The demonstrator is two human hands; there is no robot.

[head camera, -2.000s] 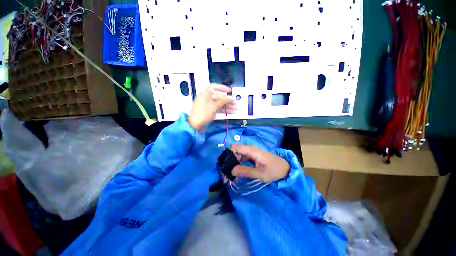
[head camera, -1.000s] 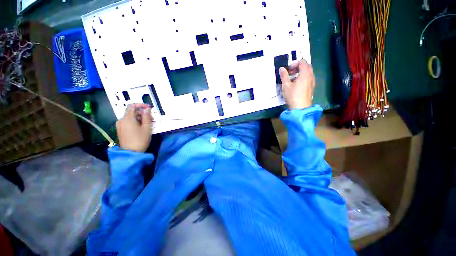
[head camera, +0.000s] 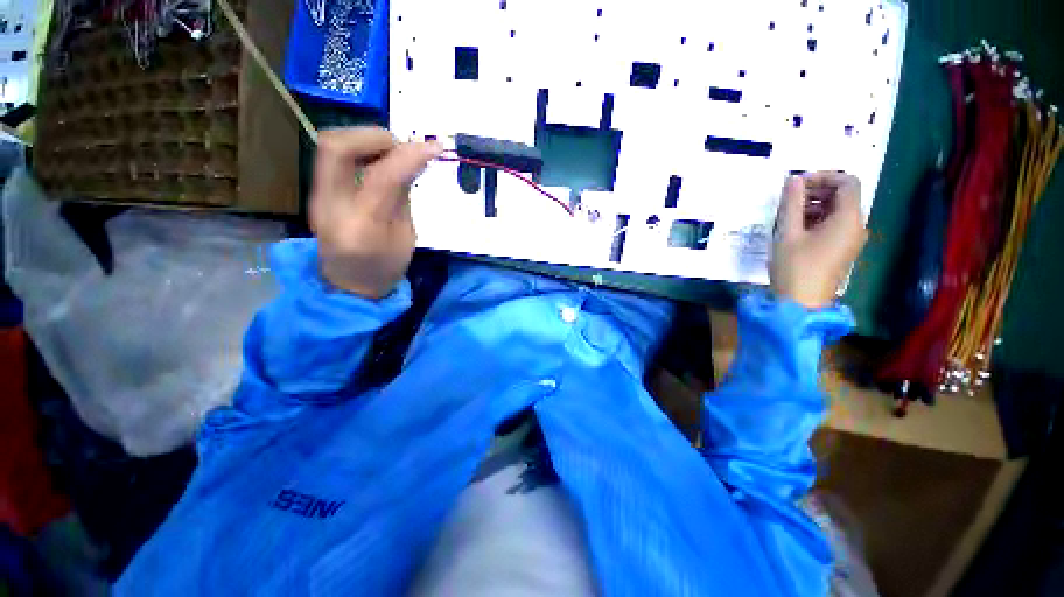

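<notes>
The white panel (head camera: 513,216) with many cutouts lies on the green bench in front of me. My left hand (head camera: 368,198) is at the panel's left side and pinches the end of a dark oblong wired part (head camera: 499,150). A thin red and black wire runs from that end toward the large cutout. My right hand (head camera: 820,237) is over the panel's near right corner, fingers curled together. Whether it holds something small is hidden.
A blue screw tray (head camera: 338,93) and a cardboard divider tray (head camera: 268,134) stand at the left. A pale band (head camera: 271,70) hangs there. Red (head camera: 963,222) and yellow (head camera: 1013,233) wire bundles lie right. A plastic bag (head camera: 152,315) is lower left; an open carton (head camera: 910,496) is lower right.
The view has shifted, so the panel shows farther right and higher. The dark part now shows in my left hand, raised over the panel's left side. My right hand is at the panel's near right corner.
</notes>
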